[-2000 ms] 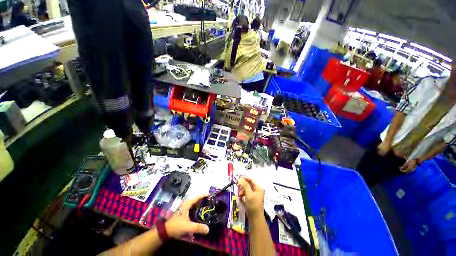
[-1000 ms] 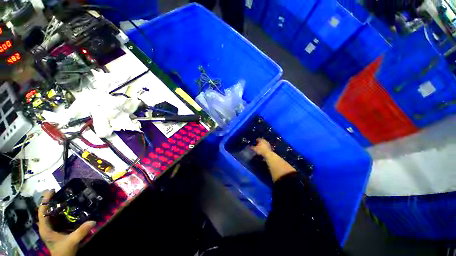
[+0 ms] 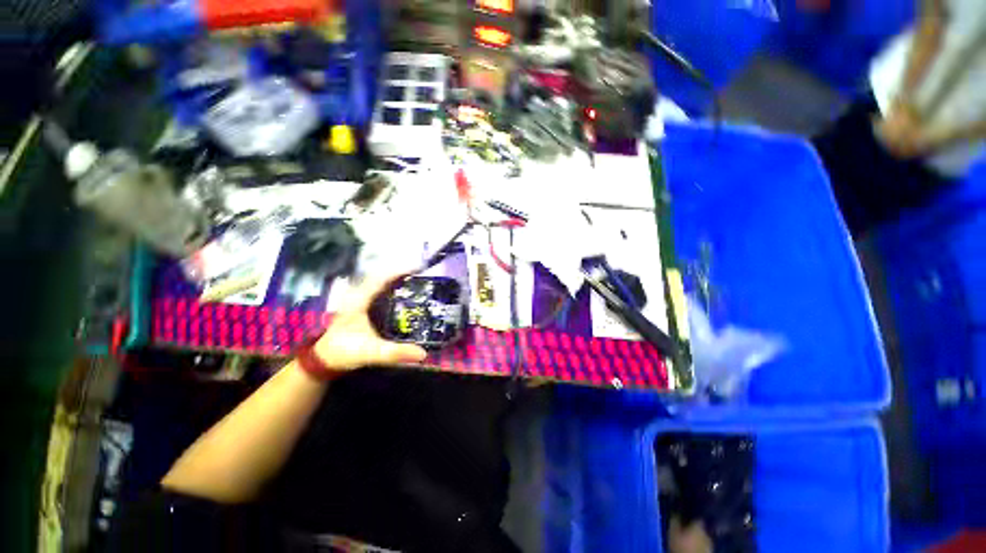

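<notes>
The picture is blurred. My left hand holds a black housing body at the front edge of the bench, its open side up with yellow wires and small parts inside. My right hand is small, blurred and cut off by the bottom edge, over black pieces in the lower blue tote. Whether it grips anything cannot be told. A grey-black subassembly lies on the bench left of the housing.
A dark-handled tool lies at the bench's right edge. Red and black leads lie behind the housing. A cloudy bottle stands at left. A larger blue tote adjoins the bench. A person's hand shows upper right.
The view has swung back left to the bench, so the tote with black pieces now shows at the bottom edge. My left hand still holds the housing; my right hand remains at that tote.
</notes>
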